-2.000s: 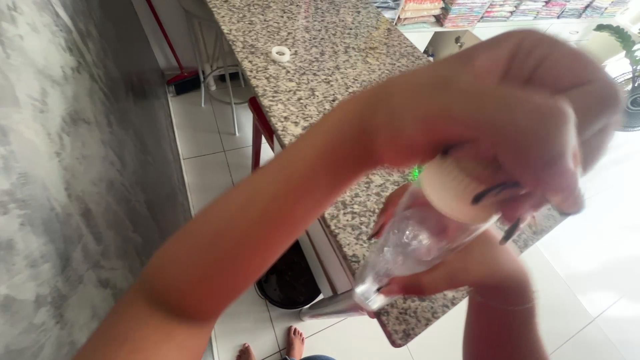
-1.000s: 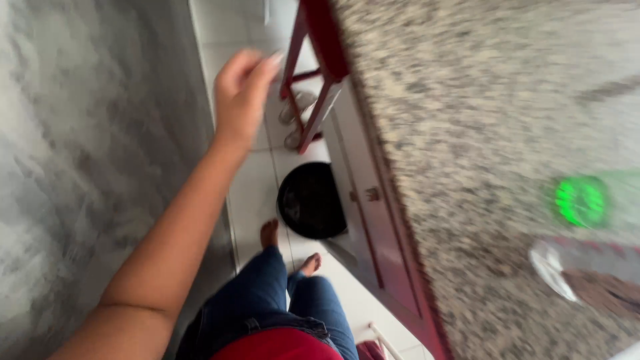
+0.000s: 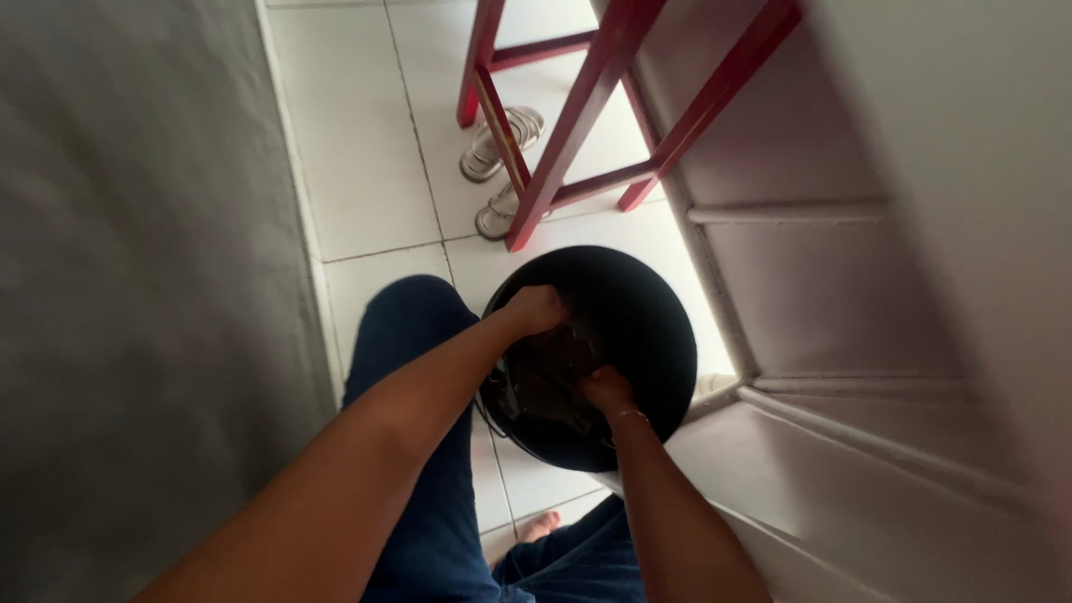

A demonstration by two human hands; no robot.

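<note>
Both of my hands reach down inside a round black bucket (image 3: 662, 335) on the white tiled floor. My left hand (image 3: 538, 310) is near the bucket's upper left side, its fingers curled and partly hidden in shadow. Lower and to the right is my right hand (image 3: 609, 389), with a thin bracelet (image 3: 628, 414) at the wrist. A dark, glossy surface with small bright reflections (image 3: 557, 368) shows between the hands; whether it is water or clear plastic is unclear. What the fingers touch cannot be made out.
A red wooden stool (image 3: 578, 109) stands just beyond the bucket, with a pair of strappy sandals (image 3: 502, 151) by its legs. Pale cabinet panels (image 3: 804, 285) rise on the right. A grey wall (image 3: 151, 293) runs along the left. My bent knee (image 3: 419, 310) is beside the bucket.
The view has dropped from the granite counter to the floor. Both hands are now inside the bucket; one second ago my left hand was raised above the floor near the stool.
</note>
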